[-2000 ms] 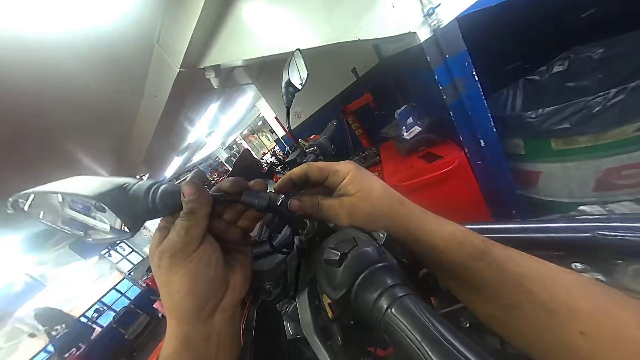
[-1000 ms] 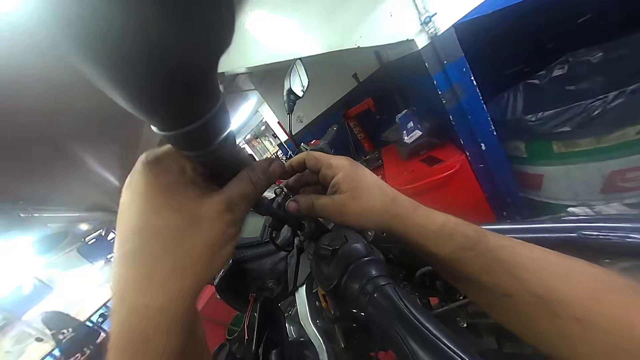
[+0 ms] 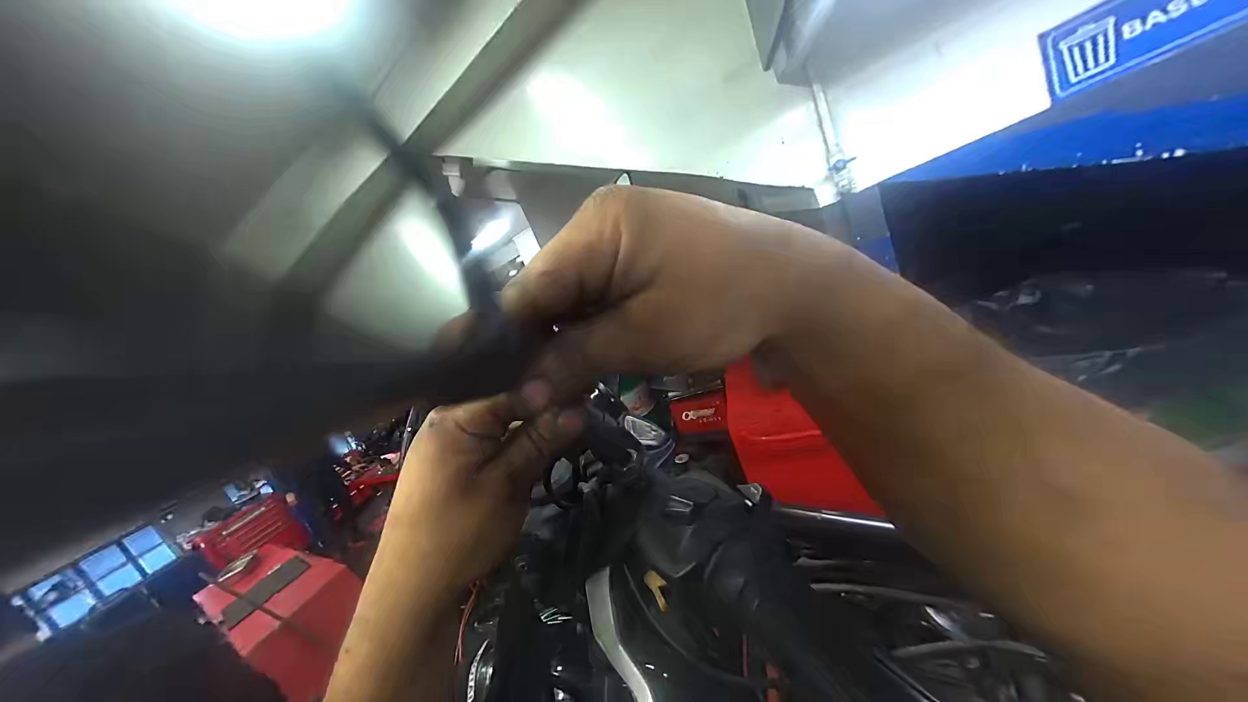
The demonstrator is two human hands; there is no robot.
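Note:
A large dark part (image 3: pixel 214 409), blurred and very near the camera, fills the left side; its kind cannot be told in this frame. My right hand (image 3: pixel 634 292) bends over its narrow end from above, fingertips pressed around it. My left hand (image 3: pixel 487 458) grips the same end from below, its fingers close to those of the right. A thin dark stem (image 3: pixel 458 224) rises from the held place. Below both hands lies the motorcycle's front (image 3: pixel 682 546), with black parts, cables and a silver curved strip (image 3: pixel 609 624).
Behind the motorcycle stands a red cabinet (image 3: pixel 790 439) beside a small red box (image 3: pixel 698 413). At the lower left are a red tool chest (image 3: pixel 255 526) and a red bench (image 3: pixel 292 614). A blue sign (image 3: pixel 1131 44) hangs at the upper right.
The dark part has swung close to the camera and across the left side. My right hand has risen and now bends over it; my left hand has moved under it. The view has shifted.

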